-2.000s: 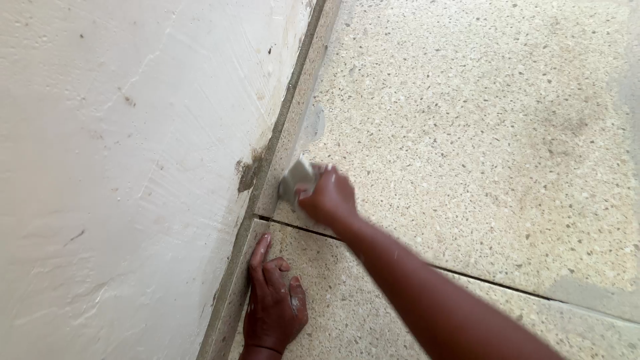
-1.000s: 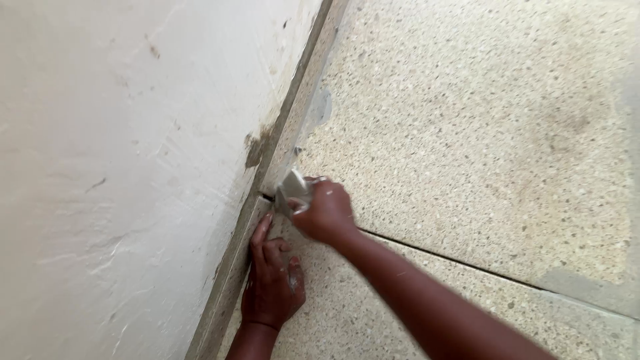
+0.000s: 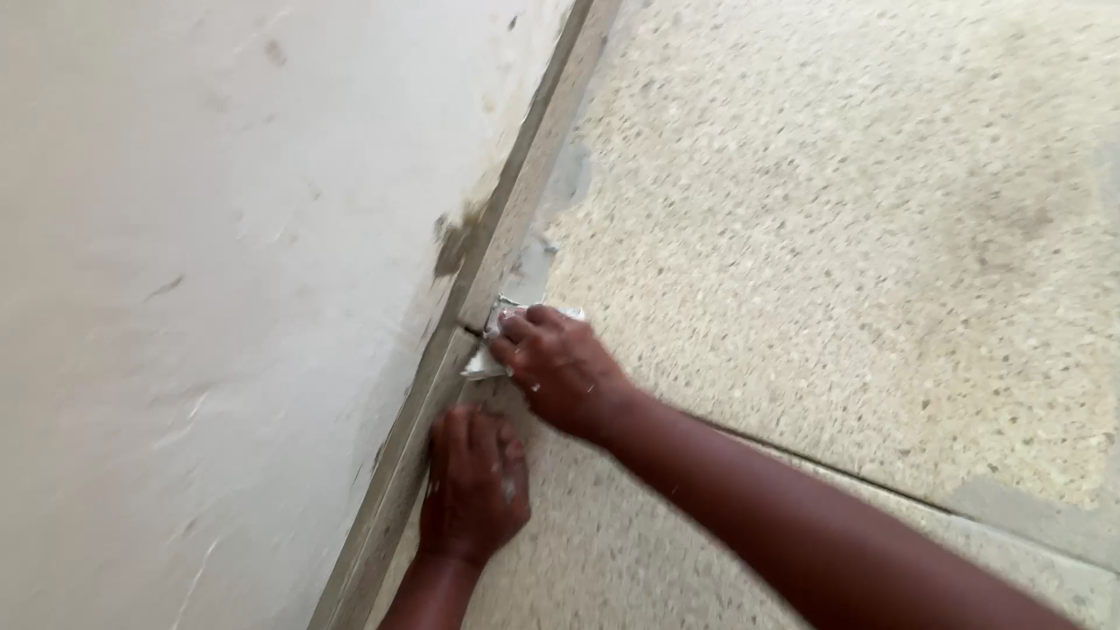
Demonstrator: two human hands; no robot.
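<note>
My right hand point(image 3: 560, 363) grips a crumpled, whitish piece of sheet material point(image 3: 486, 360), perhaps paper or a pad, pressed to the floor beside the skirting. A dark joint runs under or next to it, and the fingers hide part of the piece. Just below, my left hand point(image 3: 477, 481) rests with bent fingers against the terrazzo skirting point(image 3: 394, 490) and holds nothing that I can see. White smears mark both hands. Grey filler point(image 3: 529, 271) lies along the floor's edge above the right hand.
A white painted wall point(image 3: 219, 262) rises at the left, with a chipped brown patch point(image 3: 455, 245) above the skirting. Speckled terrazzo floor point(image 3: 831, 219) spreads to the right, crossed by a narrow dark joint point(image 3: 857, 477). Another grey patch point(image 3: 1024, 507) lies at the lower right.
My right hand, with the whitish piece, has come down along the skirting to the joint since the oldest frame. My left hand's extended fingers have bent and drawn back a little.
</note>
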